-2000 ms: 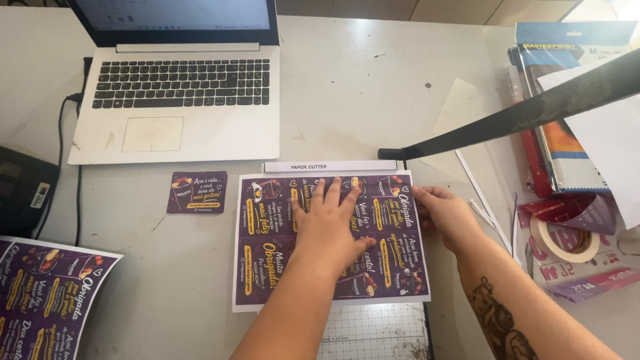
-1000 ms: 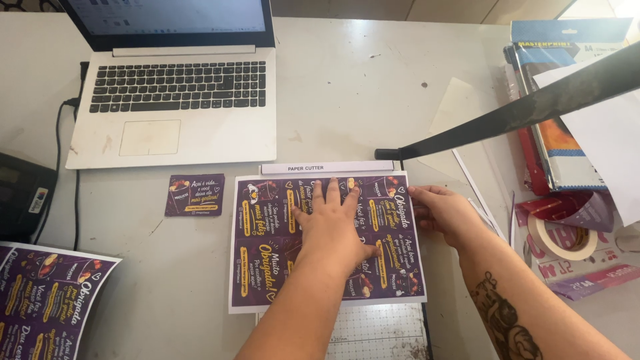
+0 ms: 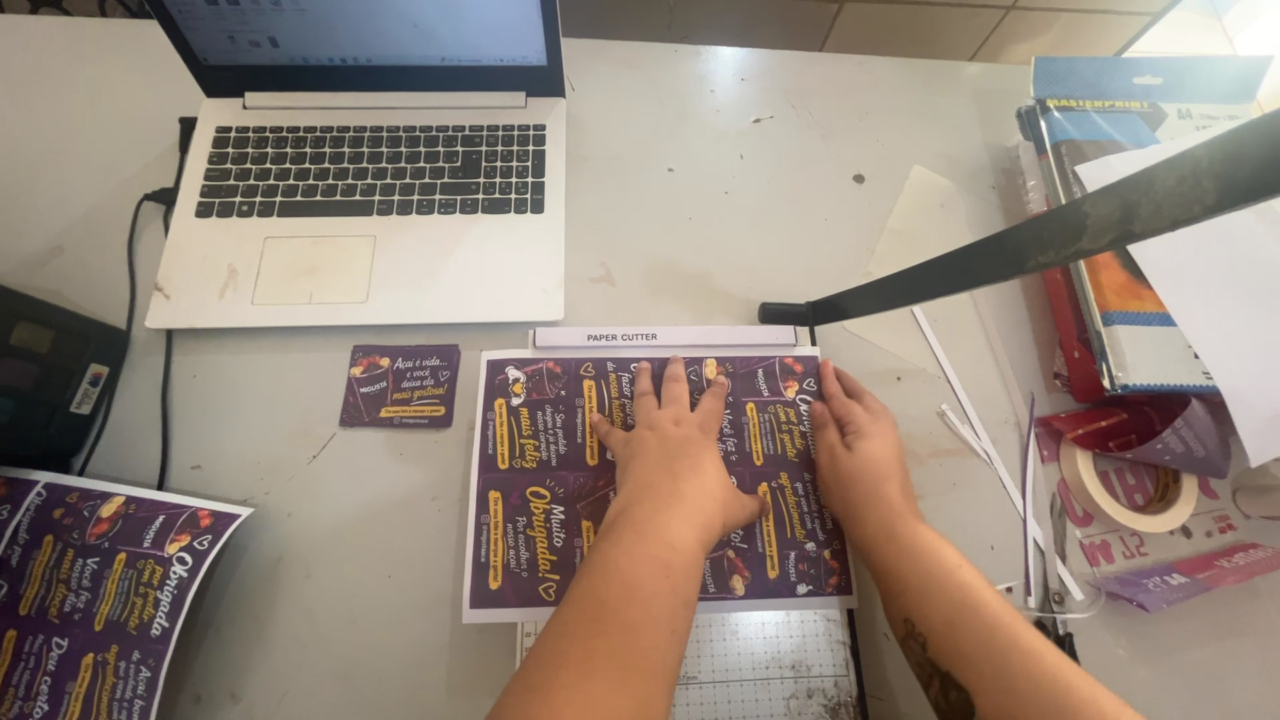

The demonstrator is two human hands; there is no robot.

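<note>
A purple printed sheet of cards (image 3: 525, 480) lies on the gridded bed of a paper cutter (image 3: 770, 650), its top edge near the cutter's white stop bar. My left hand (image 3: 680, 450) rests flat on the sheet with spread fingers. At the sheet's upper right edge is my right hand (image 3: 860, 440), thumb and fingers at the paper's border; whether they pinch it cannot be told. The cutter's black blade arm (image 3: 1020, 240) stands raised, slanting up to the right. A small purple card or stack of cards (image 3: 400, 386) lies left of the sheet.
An open laptop (image 3: 370, 200) stands at the back left, cables beside it. Another printed sheet (image 3: 100, 590) lies front left, near a black device (image 3: 55, 370). On the right are paper strips (image 3: 960, 410), scissors (image 3: 1057, 610), a roll of tape (image 3: 1130, 495) and paper packs (image 3: 1150, 330).
My right hand has shifted slightly up along the sheet's right edge. My left hand stays spread on the sheet, and the blade arm is still raised.
</note>
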